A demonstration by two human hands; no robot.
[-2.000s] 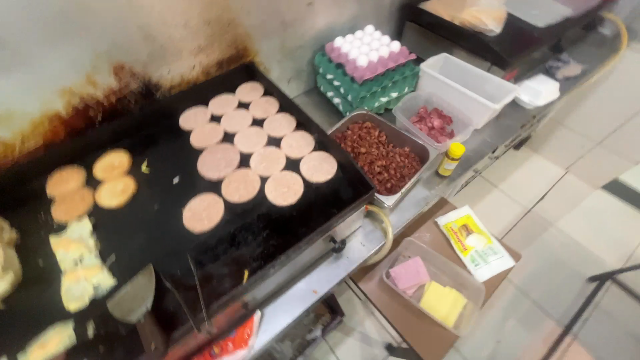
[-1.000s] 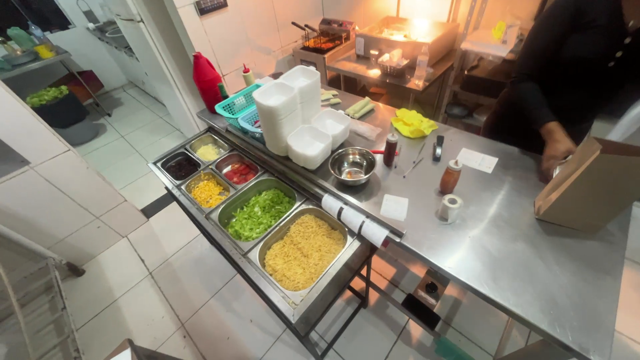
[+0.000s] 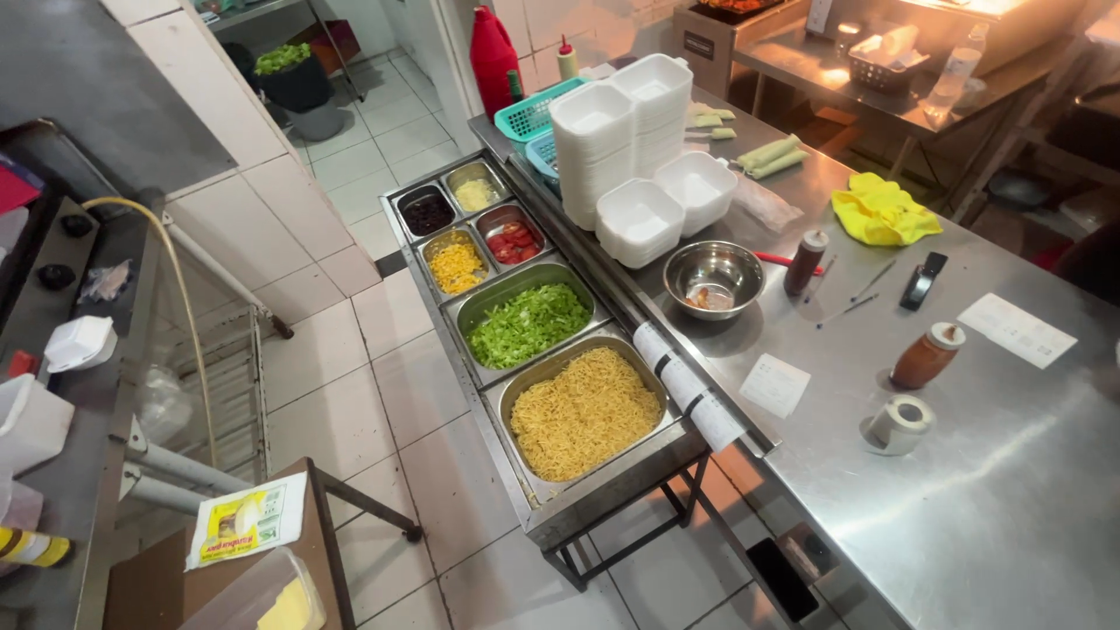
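Note:
Neither my left hand nor my right hand shows in the head view. At the centre, a steel topping rail (image 3: 560, 518) holds pans of shoestring potatoes (image 3: 584, 413), shredded lettuce (image 3: 529, 325), corn (image 3: 455, 267), sliced tomatoes (image 3: 514, 241), a pale shredded food (image 3: 474, 195) and a dark food (image 3: 426, 213). White foam clamshell boxes (image 3: 595, 157) stand stacked behind the rail. To their right sits a steel bowl (image 3: 714, 278) with scraps inside, near a dark sauce bottle (image 3: 805, 262). An orange-brown sauce bottle (image 3: 927, 355) stands beside a paper roll (image 3: 901, 424).
The steel worktable (image 3: 989, 490) fills the right side, with a yellow cloth (image 3: 884, 210) on it. At lower left, a small brown table (image 3: 144, 573) holds a plastic tub (image 3: 254, 595) and a printed food packet (image 3: 249, 518). A counter (image 3: 105, 420) with a hose (image 3: 188, 324) runs along the left edge.
The view has swung from the griddle to the topping rail and worktable. A person in dark sleeves with a hand at a cardboard box, seen at right one second ago, is largely out of view.

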